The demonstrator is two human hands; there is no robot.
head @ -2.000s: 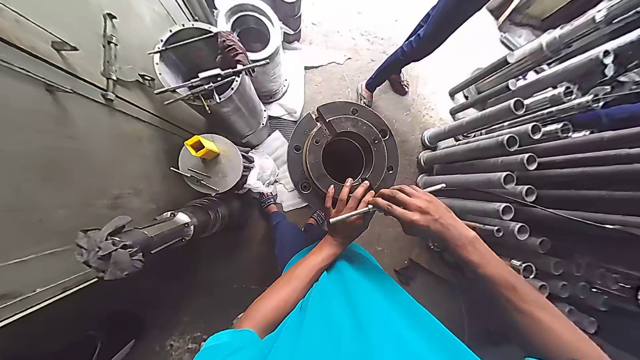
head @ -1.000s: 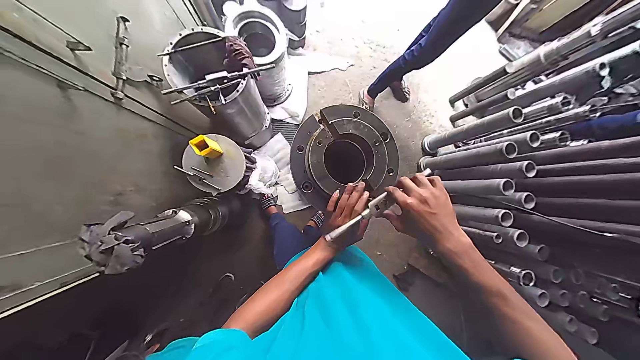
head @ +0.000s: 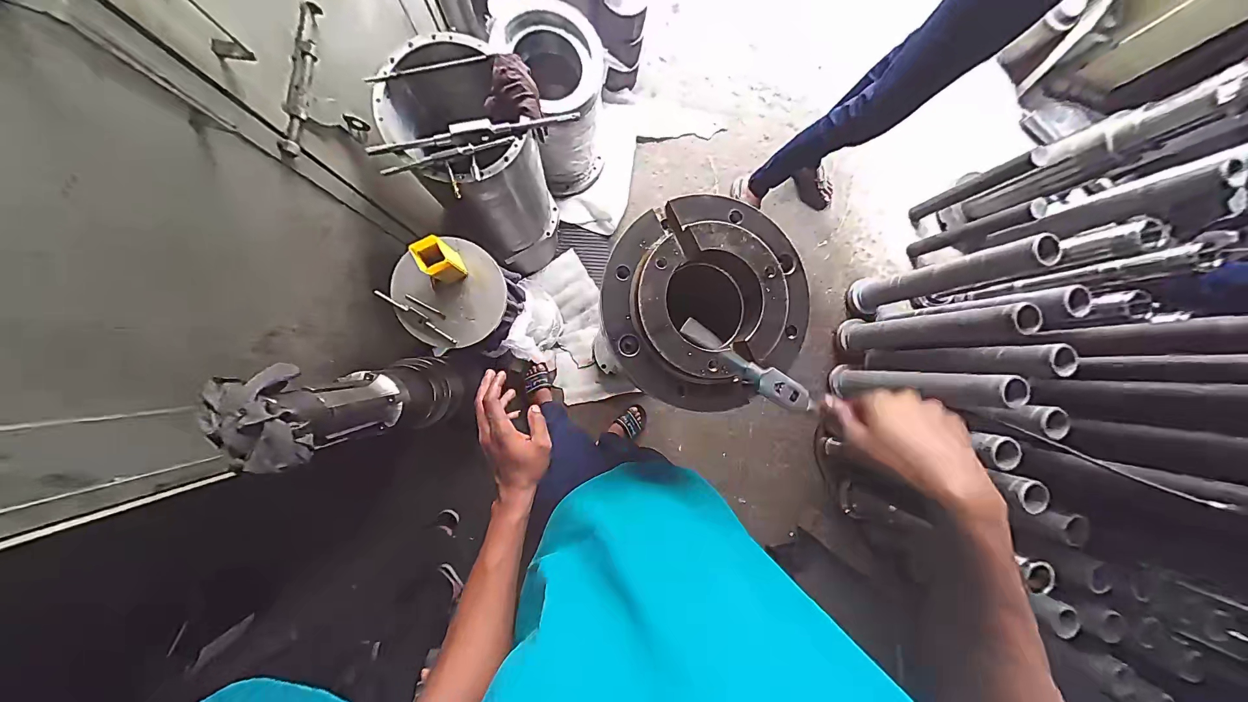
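Note:
A round steel flange (head: pixel 785 322) with bolt holes and a stepped, slotted inner ring stands in front of me, with a dark bore at its centre. Over its near right edge lies a grey elongated metal tool (head: pixel 775 383), its flat pale end across the bore. Close to the tool's near end is my right hand (head: pixel 907 439), blurred, its fingers curled; whether it grips the tool cannot be told. My left hand (head: pixel 512 434) is raised left of the flange, palm inward, fingers apart and holding nothing.
Left stand a round plate (head: pixel 468 312) with a yellow square block (head: pixel 438 258) and thin rods, a large metal cylinder (head: pixel 497 214) and a toothed shaft (head: pixel 341 409). Stacked steel pipes (head: pixel 936 388) fill the right. Another person's leg (head: pixel 848 117) is beyond the flange.
My hands were together on the tool at the flange's near edge; they are now apart, the left moved left and the right moved right. The tool now reaches over the bore.

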